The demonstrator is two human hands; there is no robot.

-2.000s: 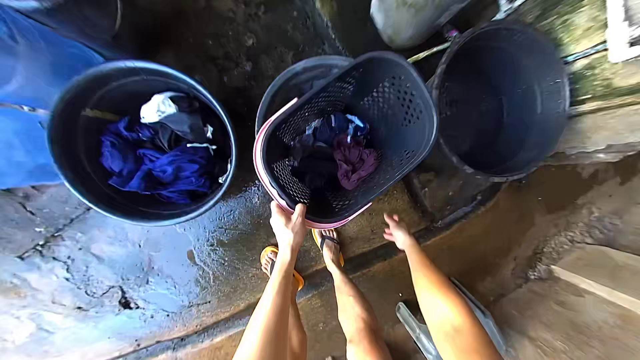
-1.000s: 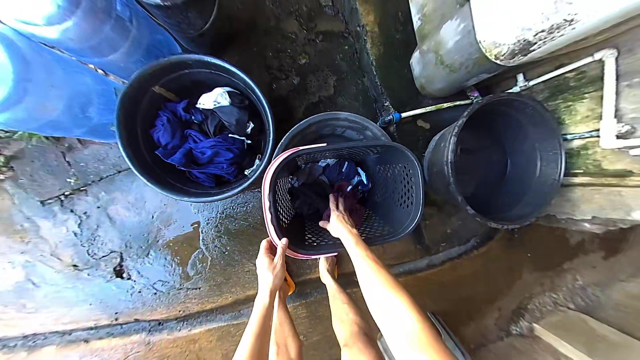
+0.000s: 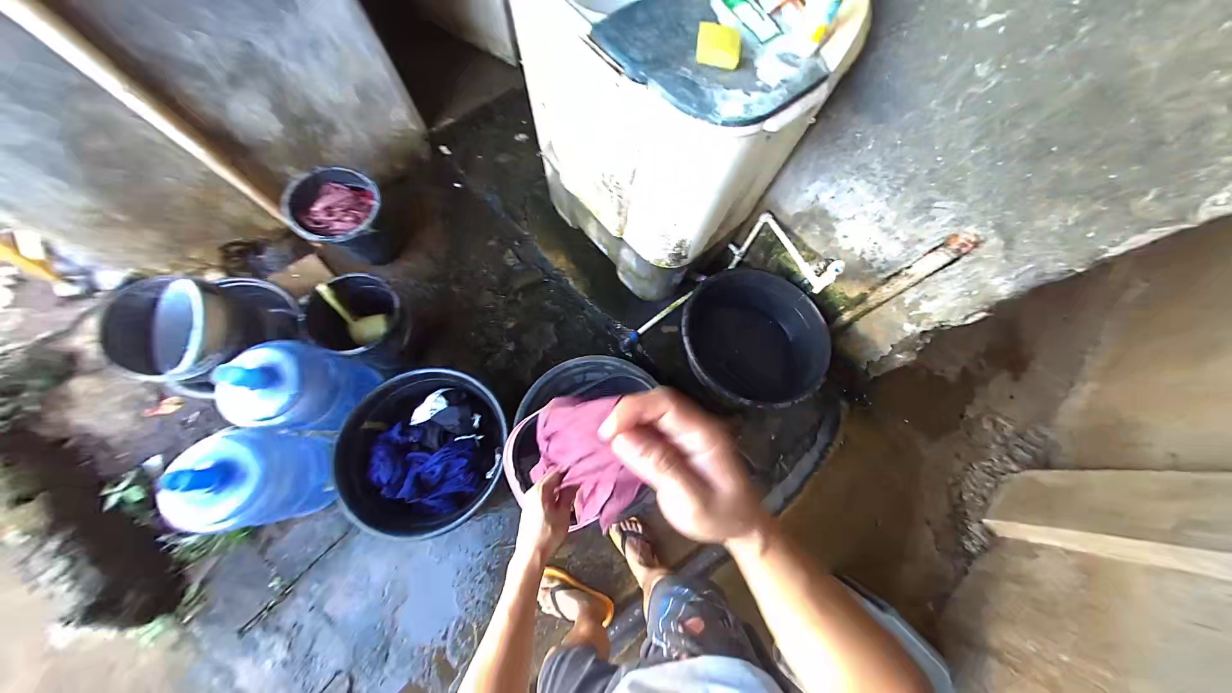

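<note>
My right hand is raised over the dark basket and pinches the upper edge of a maroon cloth garment, which hangs spread out. Lower and to the left, my left hand is at the garment's lower left edge, by the basket's pinkish handle; whether its fingers grip cloth or handle I cannot tell. The garment hides most of the basket's inside. Left of it stands a round black tub with blue, black and white clothes.
A black tub stands to the right, below white pipes. Two blue water jugs lie at the left, near buckets. Behind is a white appliance with a yellow sponge on top. The ground is wet.
My right hand has risen from inside the basket with the maroon garment, which lay among the clothes there two seconds ago. The view has swung up and wider.
</note>
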